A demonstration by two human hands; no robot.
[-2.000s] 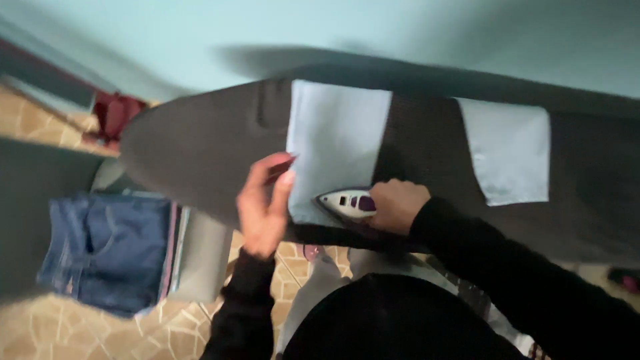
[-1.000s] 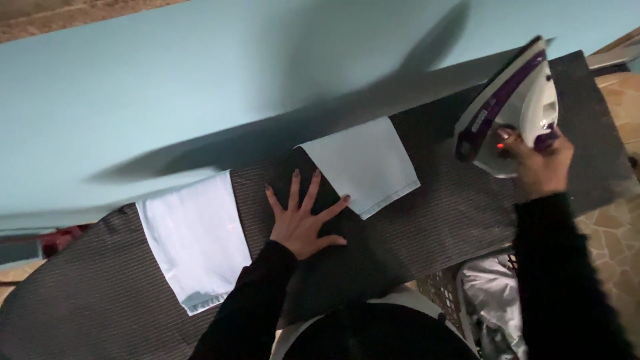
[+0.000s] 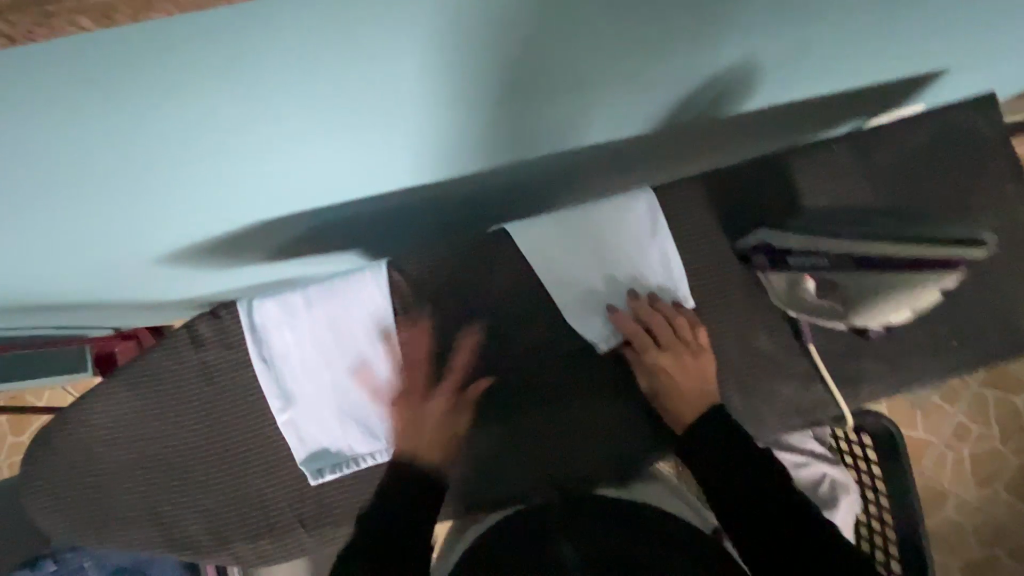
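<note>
Two pale fabric pieces lie apart on the dark ironing board cover (image 3: 192, 448). My left hand (image 3: 432, 392), blurred and with fingers spread, is at the right edge of the left fabric piece (image 3: 324, 368); it holds nothing, and whether it touches the cloth I cannot tell. The fingertips of my right hand (image 3: 668, 352) rest on the lower right corner of the right fabric piece (image 3: 604, 264), palm down. A white and purple clothes iron (image 3: 864, 276) lies on the board to the right of that hand, its cord running toward the near edge.
Along the board's far side stands a light blue wall (image 3: 336, 120). A dark plastic basket (image 3: 880, 480) with light cloth (image 3: 816, 472) is below the near edge at right. Blue denim (image 3: 104, 562) shows at bottom left, and a red item (image 3: 128, 348) at far left.
The iron, in my right hand a second ago, has been let go and lies on the board. My right hand has moved left to the right fabric piece, and my left hand toward the left piece.
</note>
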